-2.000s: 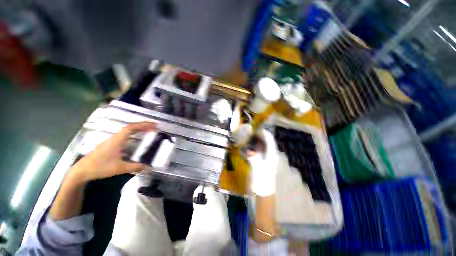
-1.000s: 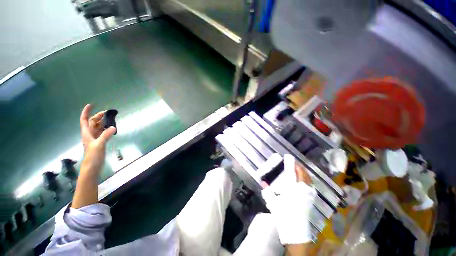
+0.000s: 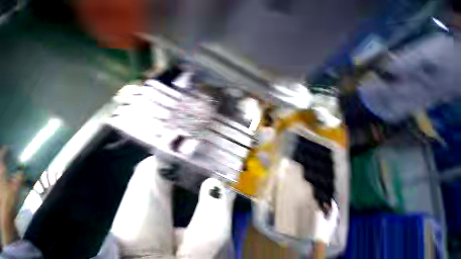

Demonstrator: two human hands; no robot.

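The view is strongly blurred. My left hand (image 3: 7,192), bare, is at the far left edge, partly cut off; whether it holds anything cannot be told. My right hand (image 3: 326,222), in a white glove, is at the lower right of the parts tray (image 3: 343,192), by the end of the rows of black parts (image 3: 313,164); its fingers are too blurred to read. A small white block (image 3: 186,145) with a dark patch at its left sits on the silver slotted table (image 3: 227,152). A pale liner (image 3: 293,202) covers the tray's left part.
A large grey machine head (image 3: 242,30) hangs above the table, with a blurred red knob (image 3: 113,20) at upper left. Black clamp knobs (image 3: 215,192) are at the table's front edge. Blue crates (image 3: 389,235) stand right of the tray. The green conveyor (image 3: 50,86) is at left.
The view has swung right, from the conveyor back to the table and tray. My right hand has left the white block and moved to the tray. My left hand now shows at the left edge.
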